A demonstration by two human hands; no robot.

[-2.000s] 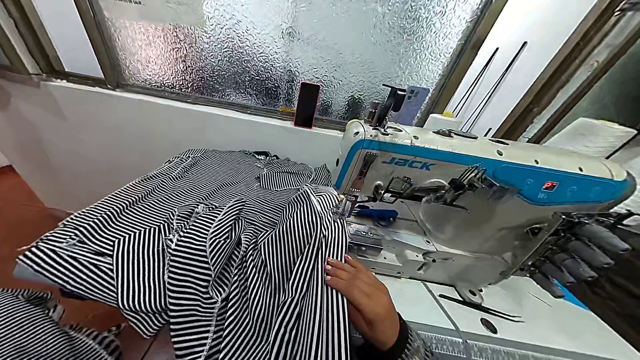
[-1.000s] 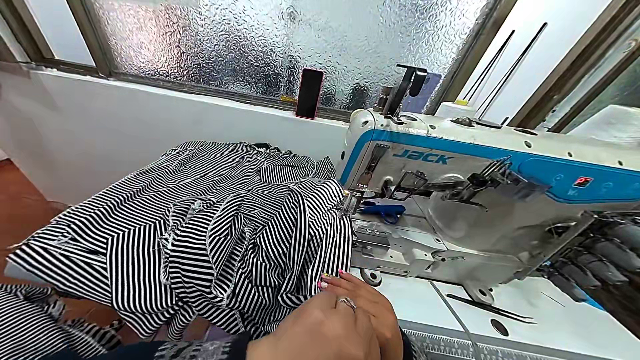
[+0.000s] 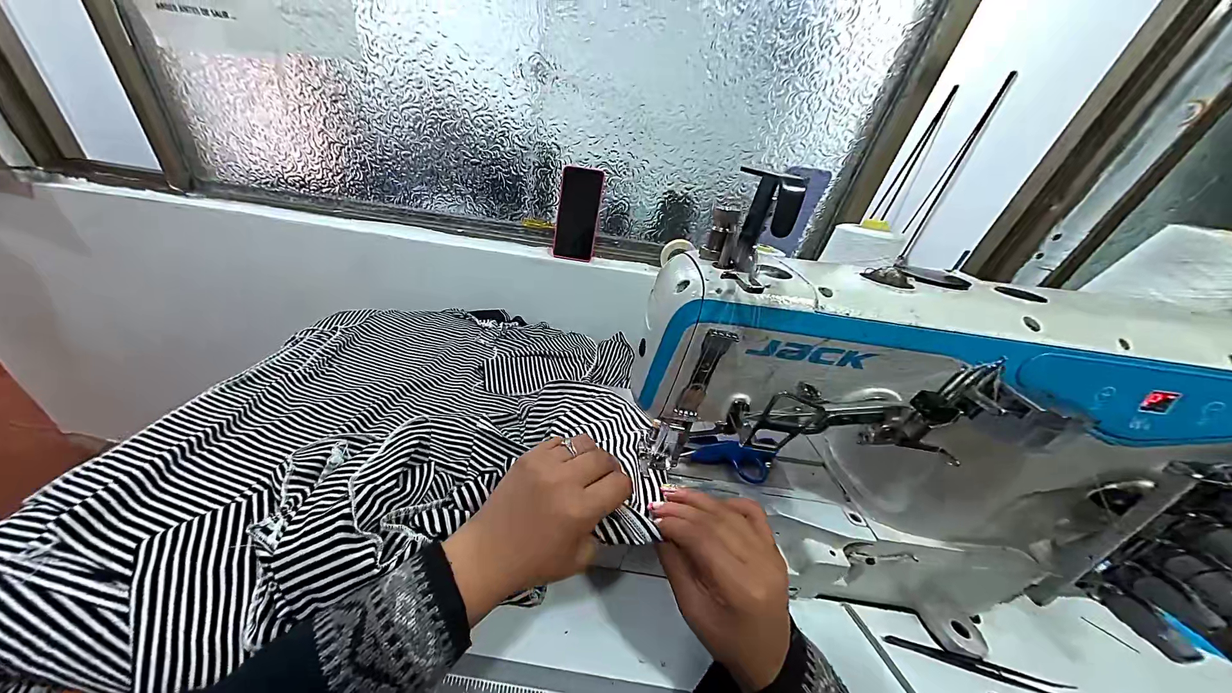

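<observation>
Black-and-white striped fabric [image 3: 385,385] lies bunched to the left of a Jack industrial sewing machine [image 3: 828,375], one edge reaching its needle and presser foot area [image 3: 667,445]. My left hand [image 3: 539,515], with a ring on one finger, grips the fabric just left and in front of the needle. Close beside it, my right hand [image 3: 727,563] pinches the near edge of the same fabric between thumb and fingers. The needle tips are hard to make out. Blue-handled snips [image 3: 736,456] rest on the machine bed behind the right hand.
A phone [image 3: 578,214] leans upright on the sill below the textured window. Thread cones [image 3: 861,244] and thin rods stand behind the machine. Black tweezers [image 3: 972,664] lie on the white table at the lower right. A ruler strip [image 3: 496,684] runs along the front.
My left hand, out of view two seconds ago and over the right hand one second ago, is now on the fabric left of the needle. The fabric's near edge is drawn up and gathered between both hands.
</observation>
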